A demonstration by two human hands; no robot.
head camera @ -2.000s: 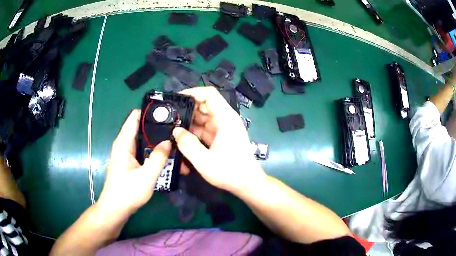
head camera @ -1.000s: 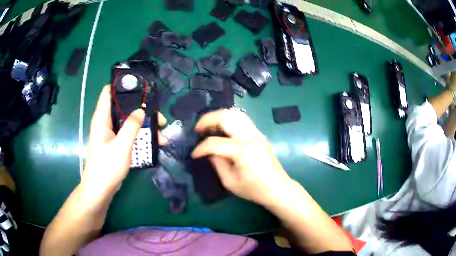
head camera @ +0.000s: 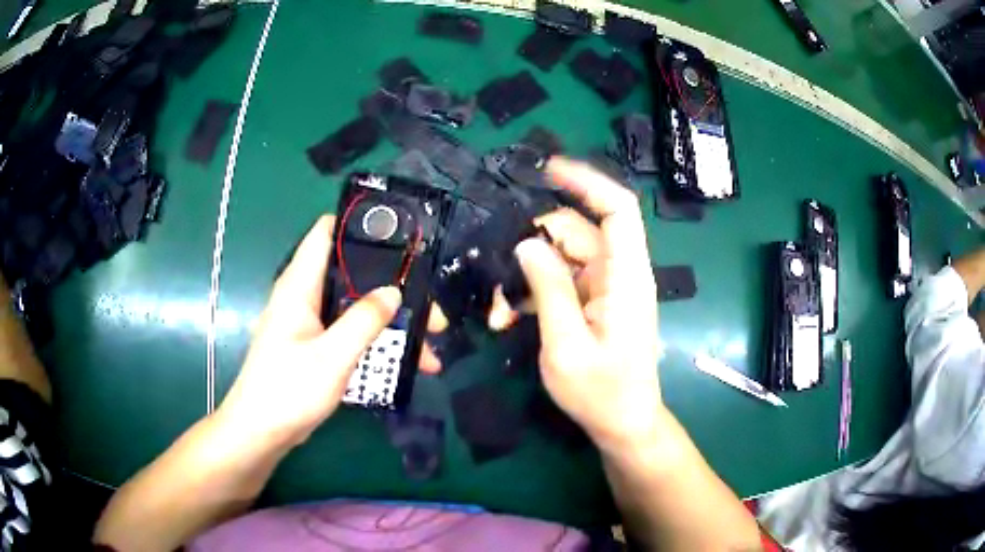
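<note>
My left hand (head camera: 324, 334) holds an open black phone housing (head camera: 373, 270), its thumb on the middle. The housing has a round silver disc near the top, thin red wires looping around it, and a white dotted key area below. My right hand (head camera: 599, 313) is just right of the phone, apart from it, over the loose black pieces. A black flat piece (head camera: 518, 270) shows between its thumb and lower fingers, partly hidden and blurred. The index finger is stretched out above. Many black flat pieces (head camera: 513, 98) lie behind and around the hands.
A large heap of black pieces (head camera: 86, 173) lies left of the white line (head camera: 229, 183). Phone housings (head camera: 697, 129) lie at the back right, others (head camera: 797, 323) at the right. Silver tweezers (head camera: 740, 381) and a pink stick (head camera: 845, 399) lie nearby. A neighbour's pale sleeve (head camera: 950, 356) shows at right.
The right hand left the phone and moved right to the loose pieces, then rose a little with its fingers curled. The left hand kept holding the phone. The view has shifted.
</note>
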